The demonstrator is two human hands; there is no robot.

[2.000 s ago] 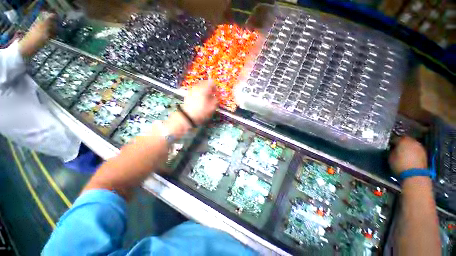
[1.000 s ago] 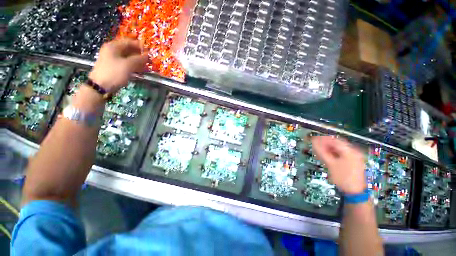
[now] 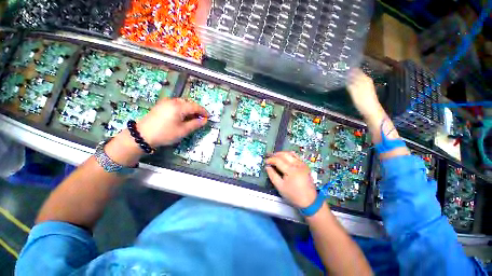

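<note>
My left hand (image 3: 180, 119), with a beaded bracelet and metal watch, pinches a small orange component (image 3: 203, 117) over a four-board carrier (image 3: 222, 161). The hand partly hides the carrier's left boards. My right hand (image 3: 291, 175), with a blue wrist band, is low at the right edge of the lower right green circuit board (image 3: 245, 155). Its thumb and finger are close together; whether they hold anything cannot be told. The upper right board (image 3: 252, 115) shows an orange spot near its top.
Another person's hand (image 3: 362, 91), blue-sleeved, reaches in from the right beside the clear blister tray stack (image 3: 286, 64). Behind the rail lie an orange heap (image 3: 162, 27) and a black heap (image 3: 70, 16). A smaller tray stack (image 3: 418, 97) stands right. Neighbouring carriers flank the work on both sides.
My left hand has moved from the orange heap down to the carrier with an orange component. My right hand has moved left and down. Another person's arm has come in from the right.
</note>
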